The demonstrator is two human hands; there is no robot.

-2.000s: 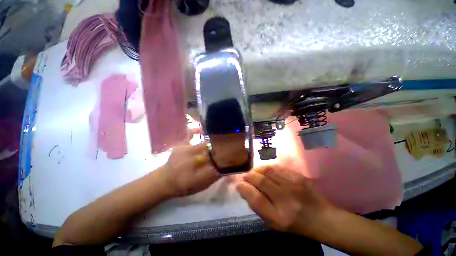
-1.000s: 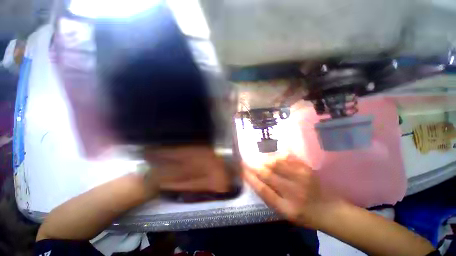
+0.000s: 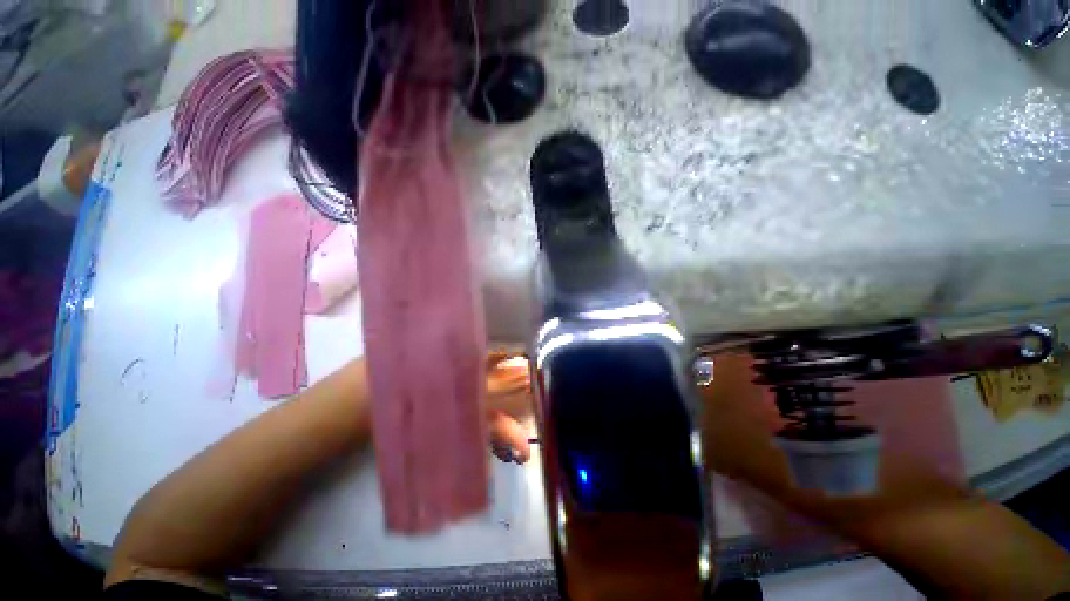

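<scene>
The large pink panel (image 3: 921, 425) lies right of the needle area, partly under my right forearm. My left hand (image 3: 510, 409) shows only as a few fingers between the hanging pink strip (image 3: 425, 340) and the chrome cover (image 3: 622, 434); the strip hides the rest. My right hand (image 3: 742, 429) is mostly hidden behind the cover and the tension dial (image 3: 828, 456); only the part near the wrist shows, dim. What either hand holds cannot be seen. The needle and presser foot are hidden. Small pink pieces (image 3: 277, 299) lie flat on the left of the table.
The white machine head (image 3: 774, 176) with black plugs fills the upper right. A curved stack of pink pieces (image 3: 223, 129) lies far left. A dark thread bunch (image 3: 329, 100) hangs beside the strip. A yellow-tan label (image 3: 1021, 390) is at the right. Blue tape (image 3: 76, 311) marks the table's left edge.
The view has shifted, so the machine head and hanging strip fill more of it. The strip and chrome cover now hide much of my hands, which showed more clearly before. The panel is more covered.
</scene>
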